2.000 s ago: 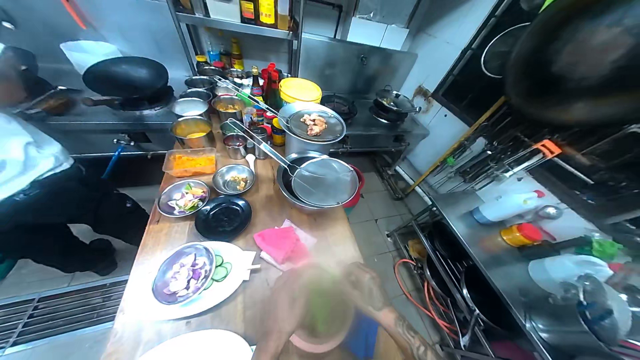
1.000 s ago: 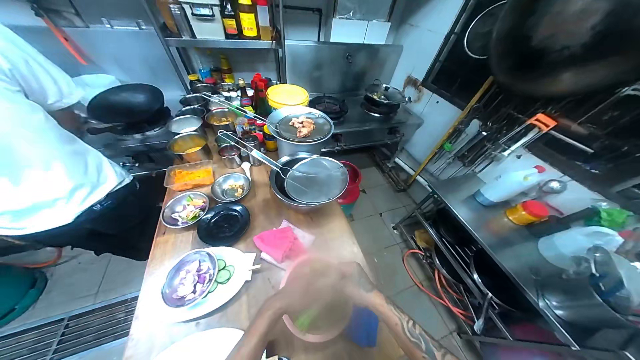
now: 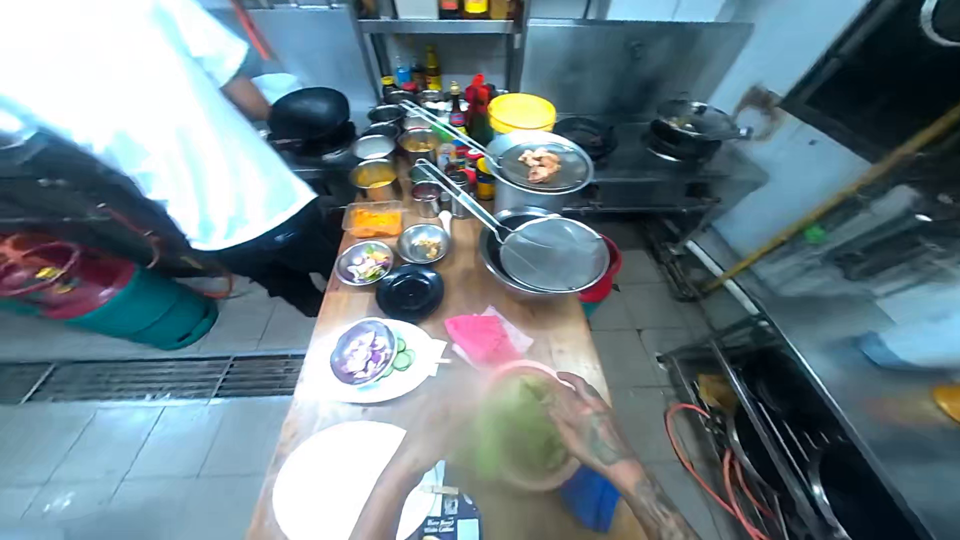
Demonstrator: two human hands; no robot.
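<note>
A pink bowl [image 3: 532, 367] with blurred green food [image 3: 517, 431] in it stands near the front of the wooden table. My right hand [image 3: 581, 420] is at the bowl's right rim, fingers curved over it. My left hand [image 3: 442, 420] is blurred by motion at the left side of the green food; whether it holds any is unclear. Left of the hands lie an empty white plate [image 3: 330, 472] and an oval white plate [image 3: 397, 379] bearing cucumber slices [image 3: 403, 358] and a steel bowl of chopped onion [image 3: 364, 352]. Behind the pink bowl lies a pink cloth or packet [image 3: 480, 337].
A black dish [image 3: 410, 294], small steel bowls and a steel basin with a strainer [image 3: 555, 255] stand farther back. Another strainer with meat [image 3: 540, 165] rests on a pot. A person [image 3: 165, 135] stands at the left by a wok [image 3: 309, 116]; a gas cylinder [image 3: 142, 300] is on the floor.
The green food shows more plainly in the bowl, and my hands are at its two sides. The other person has moved farther into view at the left. The view has shifted.
</note>
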